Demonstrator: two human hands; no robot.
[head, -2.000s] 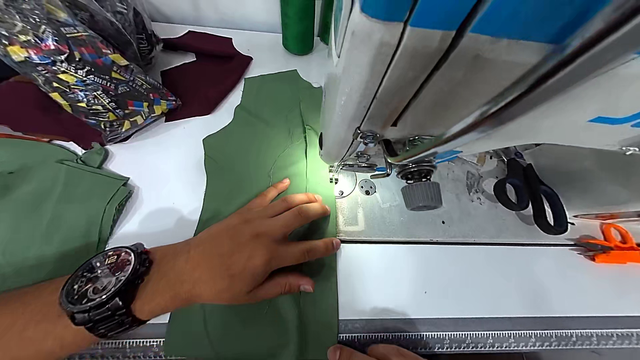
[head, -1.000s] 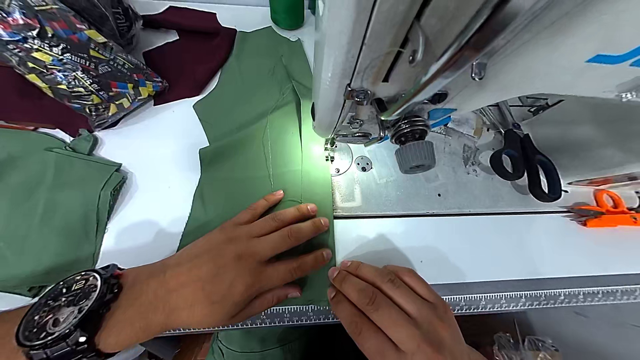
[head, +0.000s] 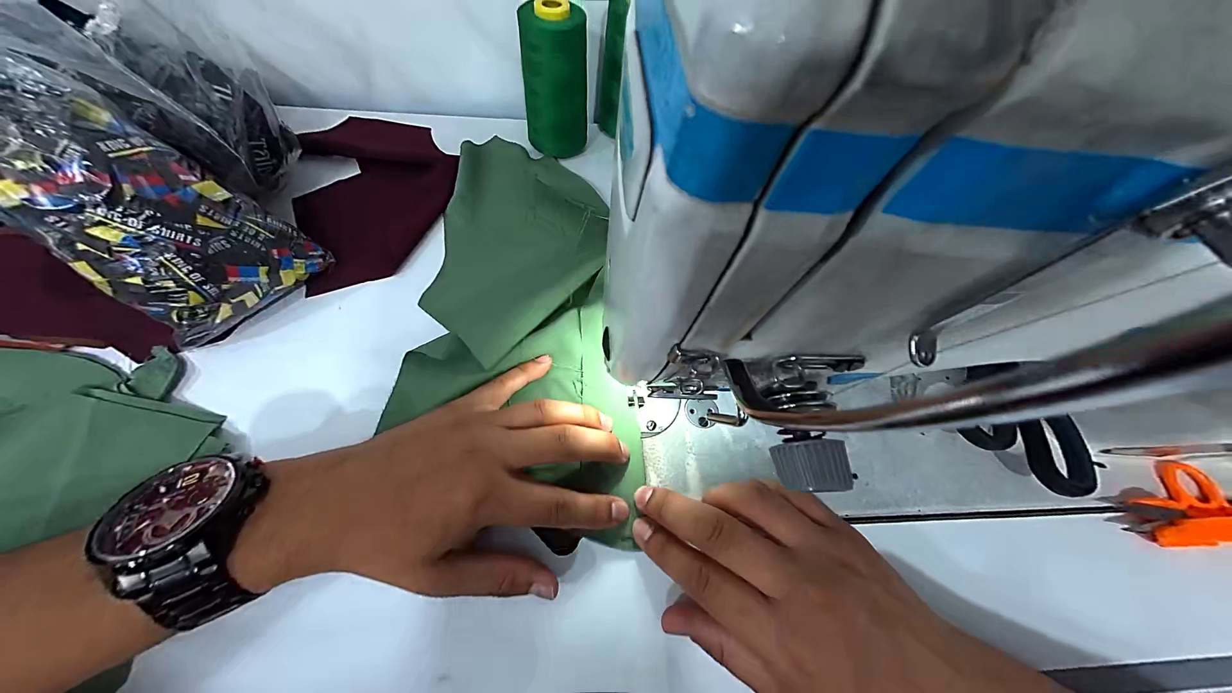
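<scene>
Green fabric (head: 520, 241) runs under the lit needle area of a sewing machine (head: 770, 173), its far part folded over and bunched. My left hand (head: 481, 481), with a black watch (head: 178, 529) on the wrist, lies spread on the fabric's near part, fingertips close to its right edge. My right hand (head: 770, 577) rests on the machine bed and table, its index and middle fingertips touching or almost touching that edge just in front of the presser foot (head: 640, 397). The needle tip is too small to make out.
Green thread cone (head: 555, 87) stands behind. Maroon fabric (head: 385, 202), a plastic bag of printed cloth (head: 144, 202) and more green fabric (head: 87, 433) lie left. Black-handled scissors (head: 1059, 457) and orange-handled snips (head: 1189, 510) lie right.
The green fabric has moved away from me past the needle, and its far part has folded over. My right hand has come in from the near edge to beside the fabric. The view has shifted.
</scene>
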